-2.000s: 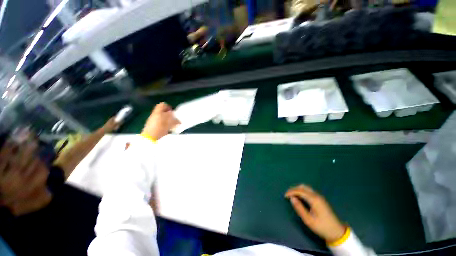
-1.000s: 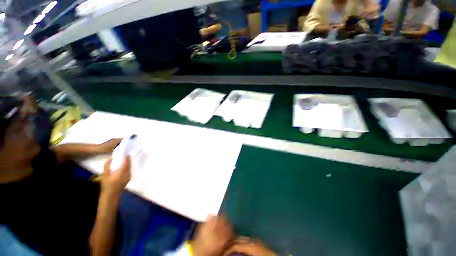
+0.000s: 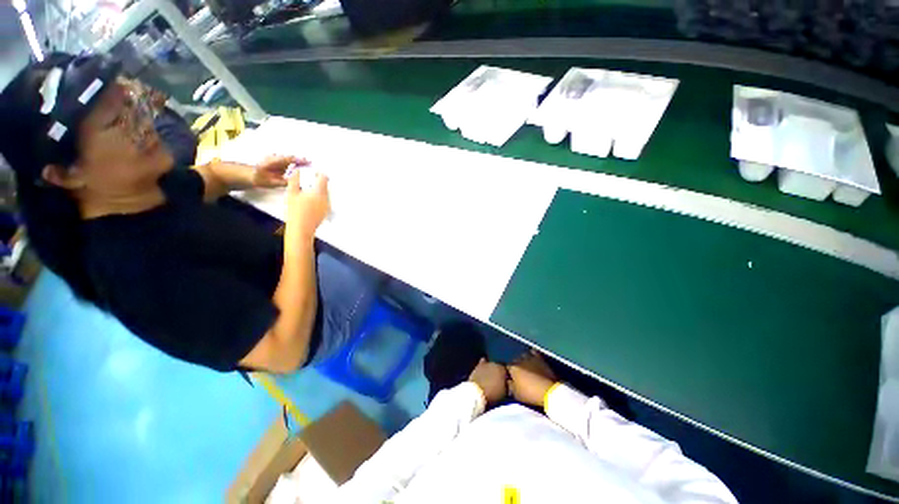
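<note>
My left hand and my right hand are close together, touching or nearly so, below the front edge of the green bench. Both are small and dark, and I cannot tell whether they hold anything. A white blister tray stands on the green line at the upper middle. A second tray stands against its right side. A third tray stands apart at the right, with a grey patch in its left corner.
A seated person in black at the left holds a small white item over the white bench covering. A blue stool and a brown carton are on the floor. White material lies at the right edge.
My hands came back from the line to the bench's front edge and are together. The view has turned down and left. The tray my left hand touched earlier now stands released.
</note>
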